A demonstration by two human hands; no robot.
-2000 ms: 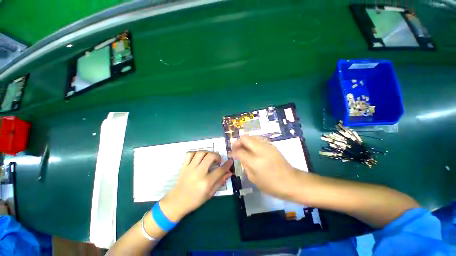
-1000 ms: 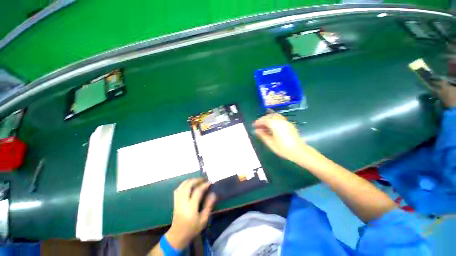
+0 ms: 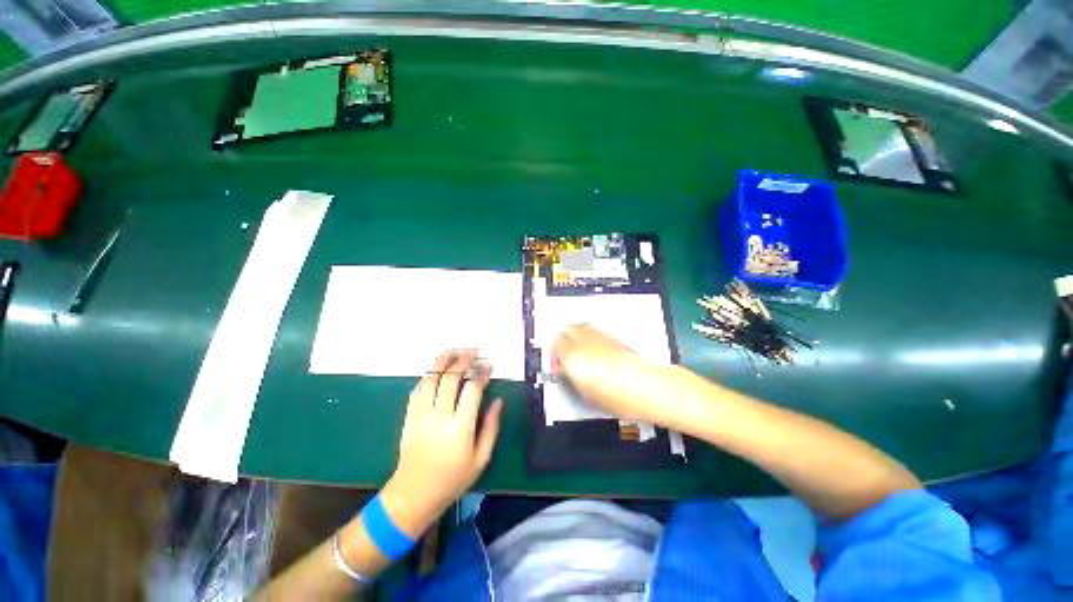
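Observation:
The tablet screen assembly lies flat in front of me, with gold and green circuitry at its far end. My right hand is over its white area near the left edge, fingers bunched; whether they pinch something small is hidden. A white sheet lies directly left of the tablet. My left hand rests its fingertips on the sheet's near edge by the tablet; I cannot tell if it holds anything. The small wired parts lie in a loose pile right of the tablet.
A blue bin with small beige pieces stands behind the pile. Long white strips lie at left. A red bin and a thin dark tool are far left. Other tablets lie along the back. A plastic bag shows below the left edge.
My right hand has moved from beside the blue bin left onto the tablet. My left hand has shifted from the tablet's near corner to the white sheet. The view has shifted too.

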